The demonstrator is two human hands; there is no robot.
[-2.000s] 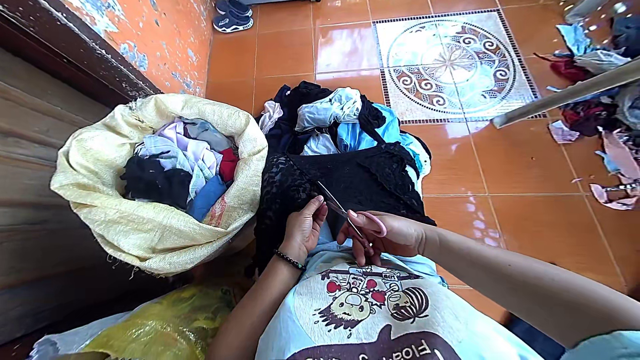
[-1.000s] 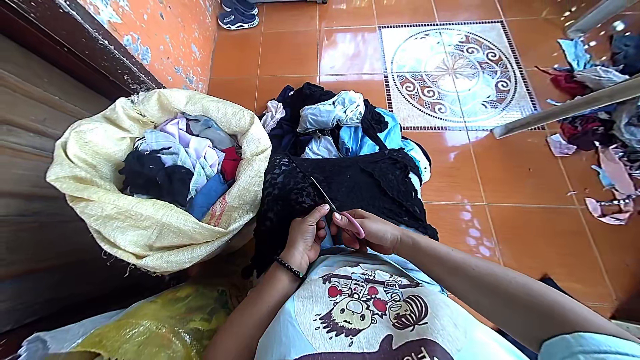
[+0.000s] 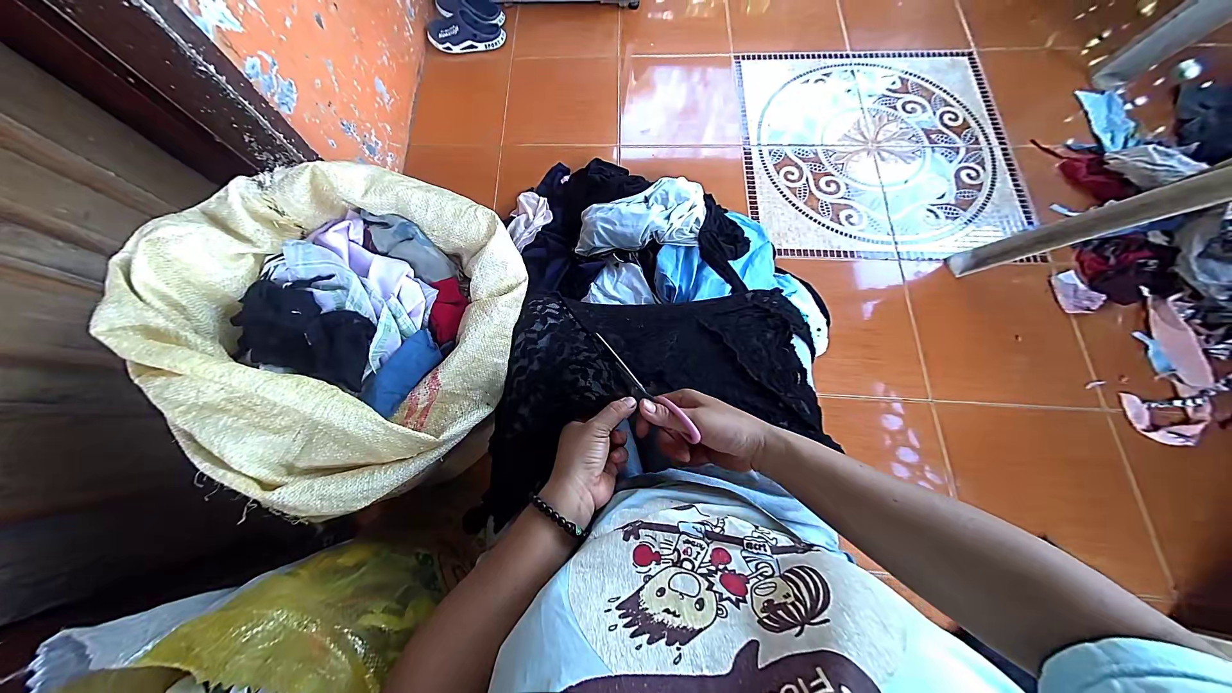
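Note:
Black lace fabric (image 3: 664, 337) lies spread across my lap. My right hand (image 3: 710, 428) holds scissors with pink handles (image 3: 680, 421), whose blades point up and left over the fabric. My left hand (image 3: 589, 457), with a dark beaded bracelet at the wrist, pinches the near edge of the fabric beside the scissors. The two hands are close together, and the fingers of the right hand are partly hidden. Beyond the lace is a heap of clothes (image 3: 645, 221) in white, black and light blue.
A woven sack (image 3: 173, 308) full of cloth pieces stands at the left, with a yellow plastic bag (image 3: 308, 616) below it. Fabric scraps (image 3: 1136, 260) lie on the tiled floor at the right, under a slanting pole (image 3: 1088, 223). Dark shoes (image 3: 466, 29) are at the top.
The scissor blades, apart two seconds ago, now look closed together. Both hands remain near the same edge of the black fabric.

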